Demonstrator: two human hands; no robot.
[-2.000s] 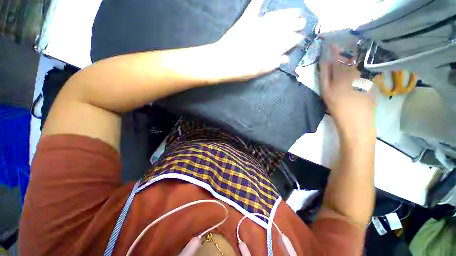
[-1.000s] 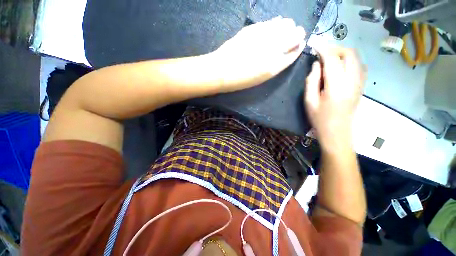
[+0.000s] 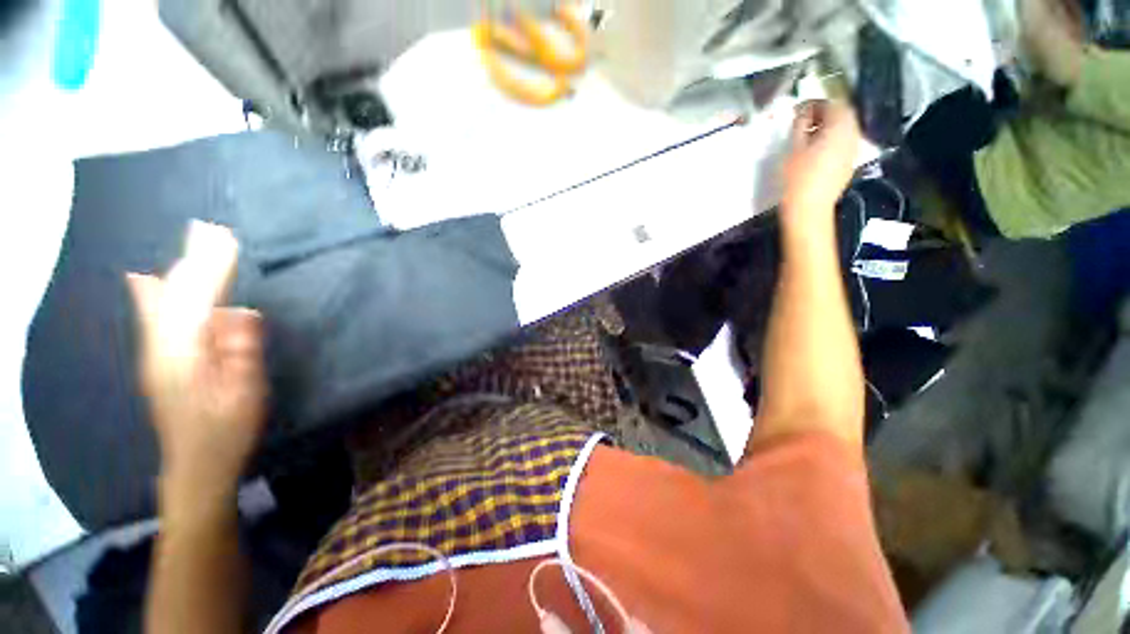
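A large dark cloth panel [image 3: 409,291] lies flat on the white table, curved at its left end and straight at its right edge. A slit or seam line runs across it. My left hand [image 3: 205,359], blurred, is over the left part of the panel with its fingers apart and nothing seen in it. My right hand [image 3: 820,143] is at the far right end of the table, fingers bent, beside small pale and dark things. Whether it holds something cannot be told.
Orange scissors handles [image 3: 533,52] lie on the machine bed behind the panel. The blurred machine [image 3: 310,43] stands at the back. A white table strip [image 3: 644,223] runs to the right. Another person's green sleeve [image 3: 1066,149] is at the upper right. Dark cloth with white tags [image 3: 882,266] is below.
The view has swung to the right. My right hand has left the cloth and reached out to the table's right end. My left hand has come off the panel's edge by the needle area.
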